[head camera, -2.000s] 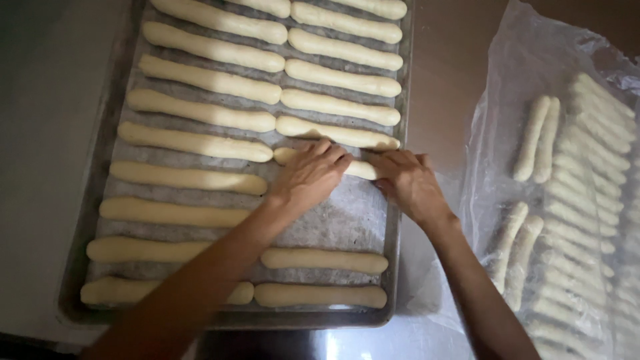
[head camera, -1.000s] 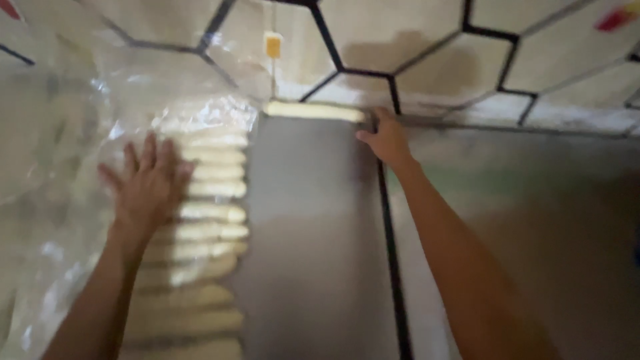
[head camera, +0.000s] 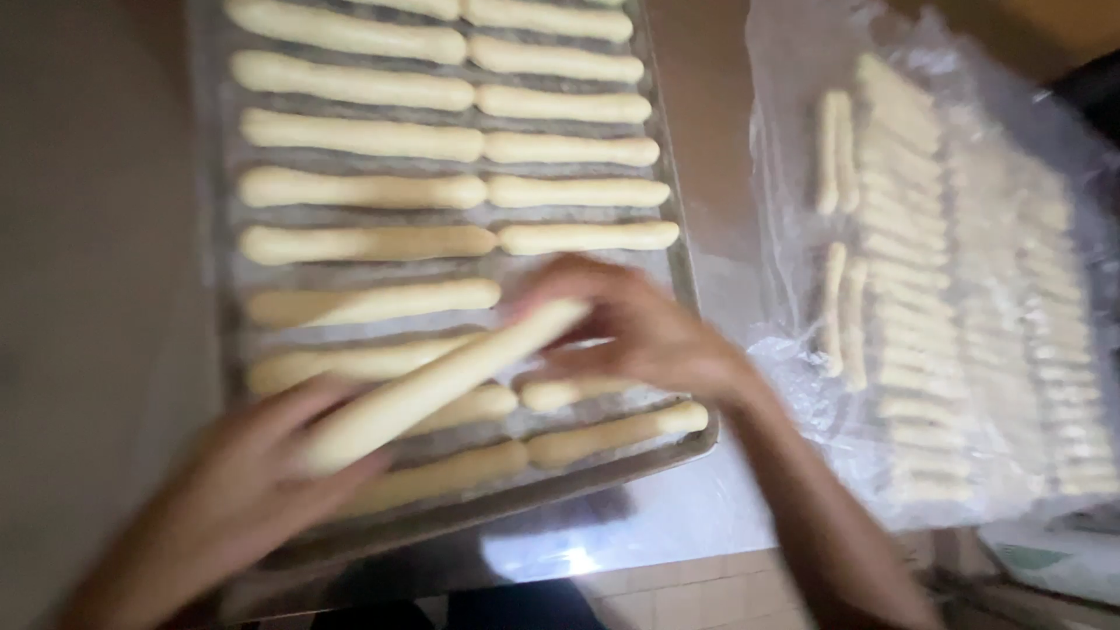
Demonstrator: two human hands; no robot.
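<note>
A stick of pale dough [head camera: 446, 389] is held slantwise above a metal baking tray [head camera: 696, 350]. My left hand [head camera: 289, 446] grips its lower left end, and my right hand [head camera: 621, 328] has its fingers around the upper right end. Both hands are blurred. Beneath them, two columns of dough sticks [head camera: 359, 136] lie crosswise on the tray, which has a pale lining. In the right column a gap shows near my right hand, between a stick above it and a partly covered stick [head camera: 569, 392] below.
Right of the tray, many more dough sticks [head camera: 919, 350] lie in rows under clear plastic sheeting [head camera: 787, 262], with several set apart at their left. The tray stands on a shiny metal table [head camera: 700, 499]. Floor tiles [head camera: 700, 591] show past its near edge.
The view has swung back from a tiled wall to the tray. One second ago my left hand was spread on the plastic and my right hand was at a lone dough stick; now both hold one.
</note>
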